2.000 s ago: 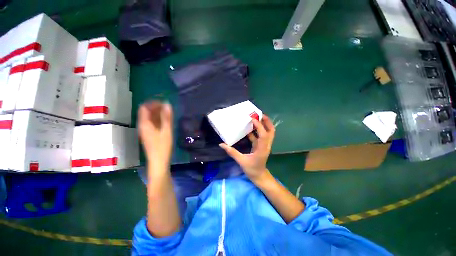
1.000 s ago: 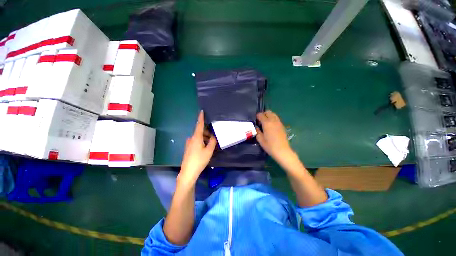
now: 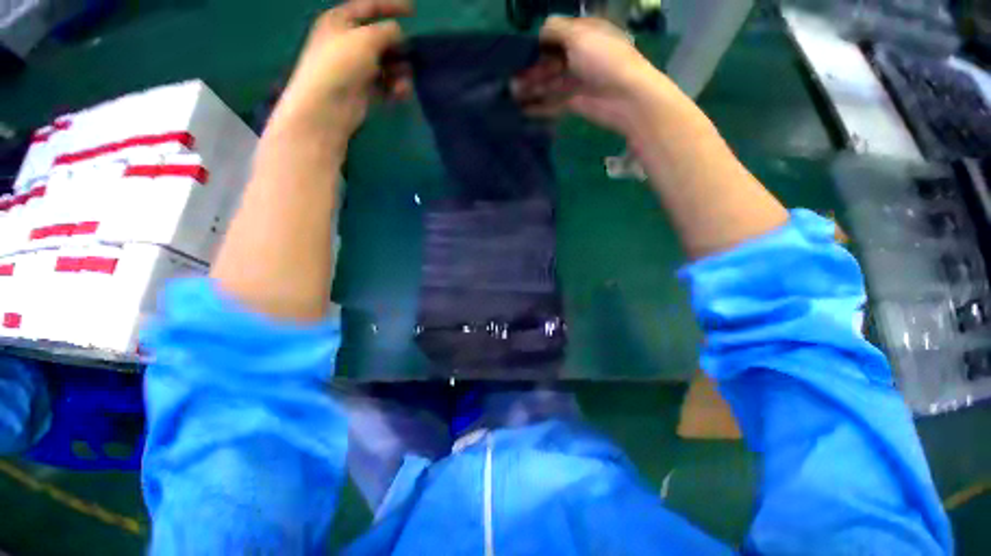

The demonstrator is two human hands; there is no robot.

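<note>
My left hand [image 3: 353, 60] and my right hand [image 3: 581, 71] are raised at the top of the view, gripping the two upper corners of a black poly mailer [image 3: 478, 119]. The mailer hangs between them, narrowing down towards the stack of flat mailers [image 3: 489, 261] on the bench. The stack has a glossy strip across its lower part. No carton shows in my hands; whether one is inside the held mailer cannot be told. Both hands are slightly blurred.
A stack of white product cartons with red bands [image 3: 120, 206] stands on the left of the green bench [image 3: 630, 293]. A metal upright [image 3: 706, 43] is beyond my right hand. Clear plastic trays [image 3: 924, 272] lie on the right. Cardboard [image 3: 709, 413] shows at the front edge.
Both hands have moved up and away from my body, from beside the small white carton to the corners of a mailer, now lifted. The carton is no longer visible on the mailers.
</note>
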